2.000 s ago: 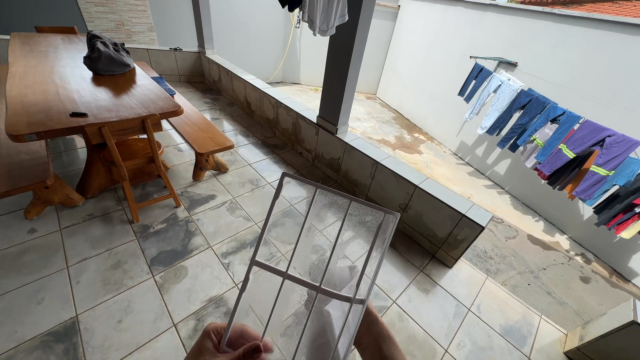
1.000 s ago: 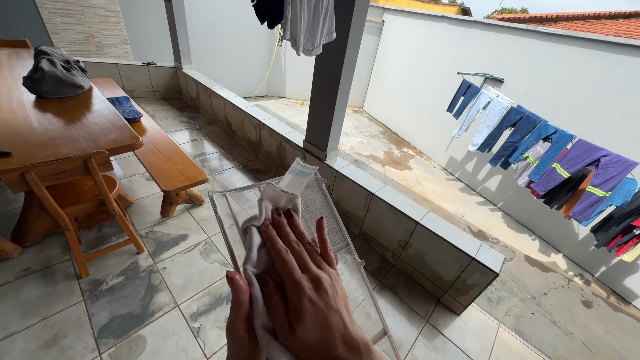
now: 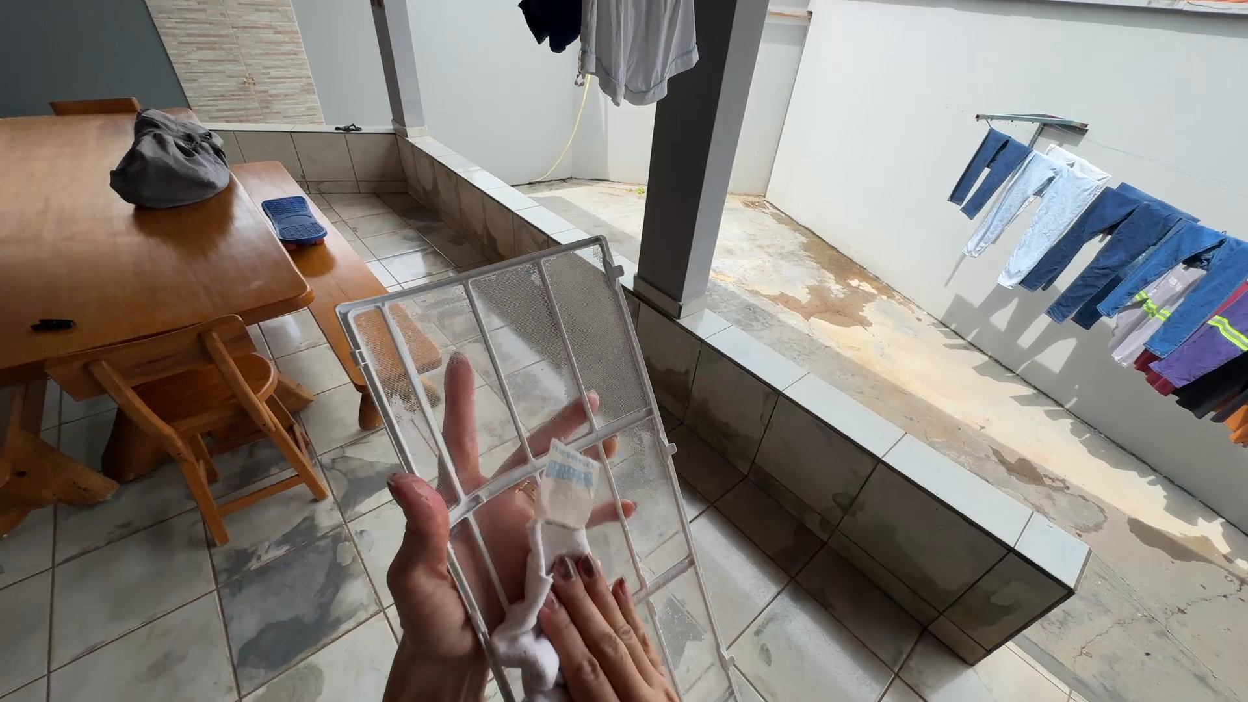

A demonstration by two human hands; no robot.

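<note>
A white plastic-framed mesh filter (image 3: 575,361) is held up tilted in front of me, its upper right mesh looking darker. Behind it, my left hand (image 3: 468,517) supports the frame, the thumb at the left edge and the fingers spread, visible through the mesh. On the near face, my right hand (image 3: 604,624) presses a crumpled white cloth (image 3: 531,624) against the lower middle of the mesh. The cloth's tag, with blue print, sticks up above my right fingers.
Left are a wooden table (image 3: 58,224) bearing a grey cloth bundle (image 3: 171,161), a folding chair (image 3: 195,390) and a bench (image 3: 331,263). A low tiled wall (image 3: 829,487) and dark pillar (image 3: 697,166) stand beyond the filter. Jeans (image 3: 1121,244) hang at right.
Two seconds ago no cloth was plainly seen on the near face. Since one second ago, my right hand and the cloth have moved lower on the filter, showing more mesh.
</note>
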